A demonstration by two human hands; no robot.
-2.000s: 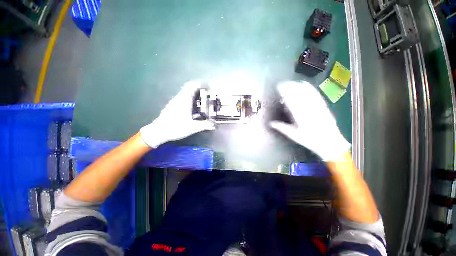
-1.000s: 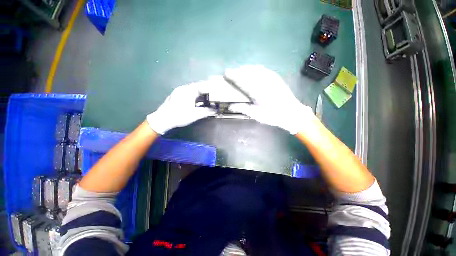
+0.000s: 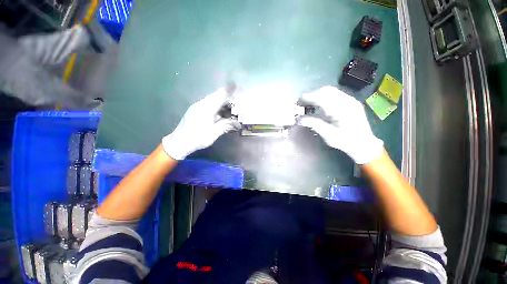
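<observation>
A white-silver metal frame (image 3: 267,113) sits between my hands over the green bench, its top washed out by glare. A greenish strip shows along its near side, and dark fittings show at both ends. My left hand (image 3: 200,126), in a white glove, grips the frame's left end. My right hand (image 3: 346,125), also gloved, grips its right end. The fingertips partly hide both ends. I cannot tell if the frame rests on the mat.
Two black modules (image 3: 358,72) and yellow-green plates (image 3: 385,97) lie at the bench's right. A metal rail (image 3: 408,111) and grey frames (image 3: 449,34) are beyond. A blue bin (image 3: 41,150) with grey ribbed units is at left. A person's blurred sleeve (image 3: 58,44) is at upper left.
My right hand has moved from over the frame to its right end. The frame's broad white face now shows instead of its open window. A person's sleeve has appeared at upper left.
</observation>
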